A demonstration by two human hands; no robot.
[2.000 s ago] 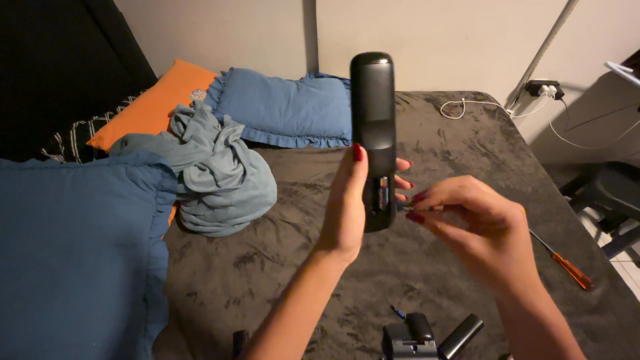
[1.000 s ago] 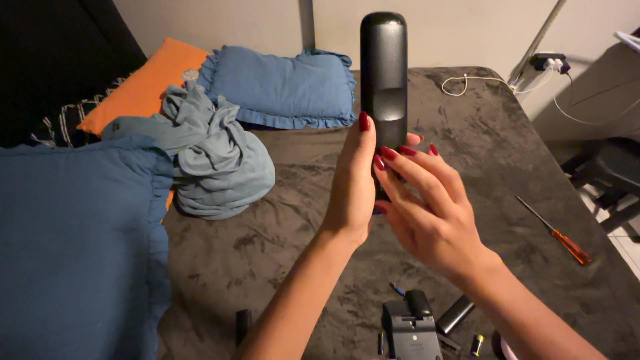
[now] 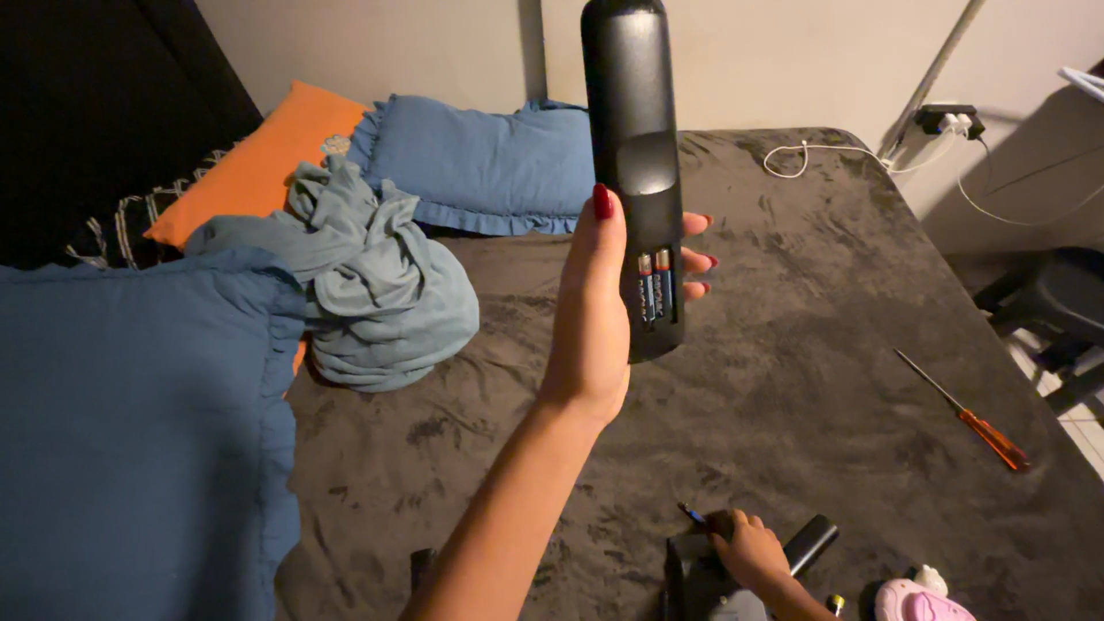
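My left hand (image 3: 595, 319) holds a black remote-control-like handset (image 3: 634, 103) upright, its back facing me. Thumb lies along one side and fingertips show past the other. Low on that back, the battery compartment is uncovered, with two batteries (image 3: 655, 286) lying side by side in it. Down at the bottom of the view my right hand (image 3: 749, 548) reaches onto a black device (image 3: 699, 573) on the bed, fingers bent over it; what lies under them is hidden. Beside it are a black cylindrical piece (image 3: 811, 543), a small thing with a blue part (image 3: 692, 515) and a small yellowish-ended item (image 3: 835, 604).
An orange-handled screwdriver (image 3: 992, 438) lies on the dark bedcover (image 3: 802, 379) at the right. A pink plastic item (image 3: 918, 599) sits bottom right, a black object (image 3: 423, 565) bottom left. Blue pillows (image 3: 492, 164), an orange pillow (image 3: 259, 172) and a bunched grey-blue cloth (image 3: 379, 285) lie left and behind.
My right hand has left the handset and moved down to the black device on the bed. Two batteries now show in the compartment, which my right fingers covered a second ago.
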